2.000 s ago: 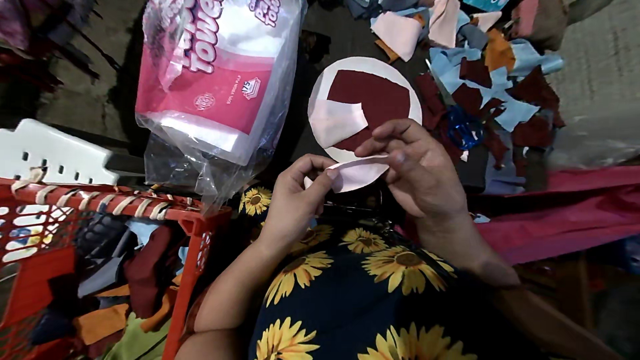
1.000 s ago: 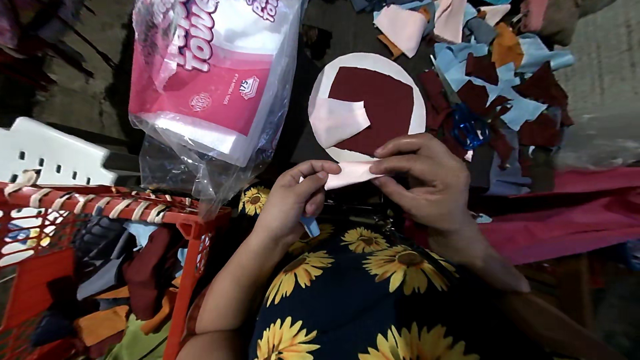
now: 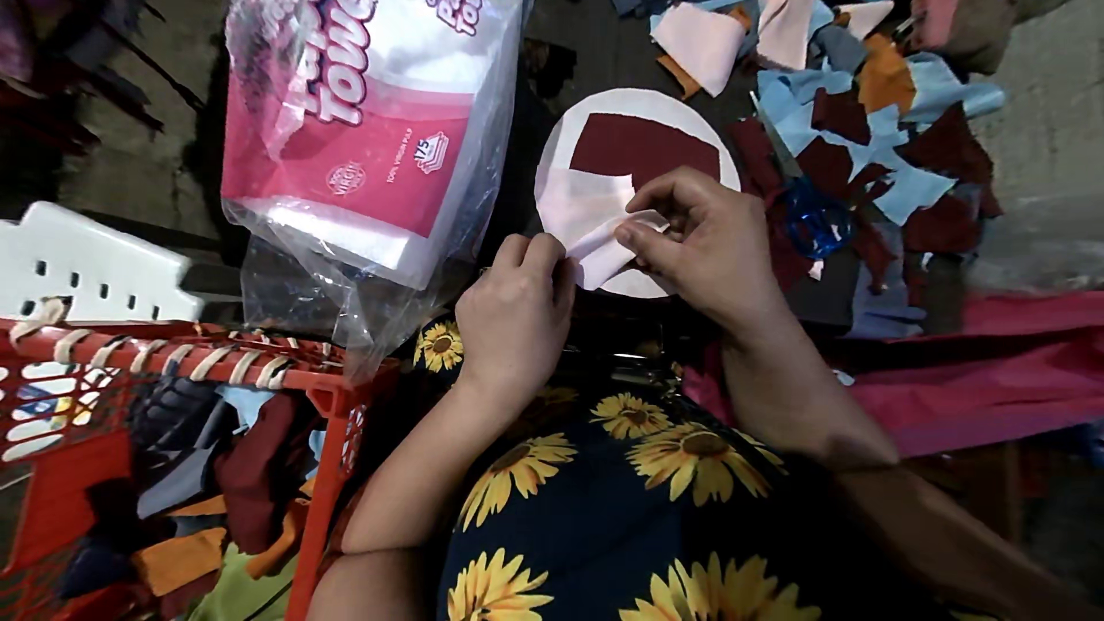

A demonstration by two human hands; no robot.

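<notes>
A round white fabric piece [image 3: 561, 142] lies in front of me with a maroon fabric patch [image 3: 642, 142] and a pale pink fabric piece [image 3: 582, 200] on top. Over its lower edge, my right hand [image 3: 703, 241] pinches a small folded pale pink scrap [image 3: 604, 256] between thumb and fingers. My left hand [image 3: 522, 302] is at the scrap's left end, fingers curled; its fingertips are partly hidden, but they appear to grip that end.
A plastic-wrapped paper towel pack [image 3: 345, 155] lies left of the circle. Blue-handled scissors [image 3: 815, 220] rest among fabric scraps [image 3: 914, 181] at right. A red plastic basket [image 3: 323, 500] of scraps stands lower left, near a white plastic piece [image 3: 86, 267]. Pink fabric [image 3: 992, 388] lies at right.
Both hands have moved the pale pink scrap up onto the lower part of the round piece. The light blue bit seen by my left hand one second ago is out of sight.
</notes>
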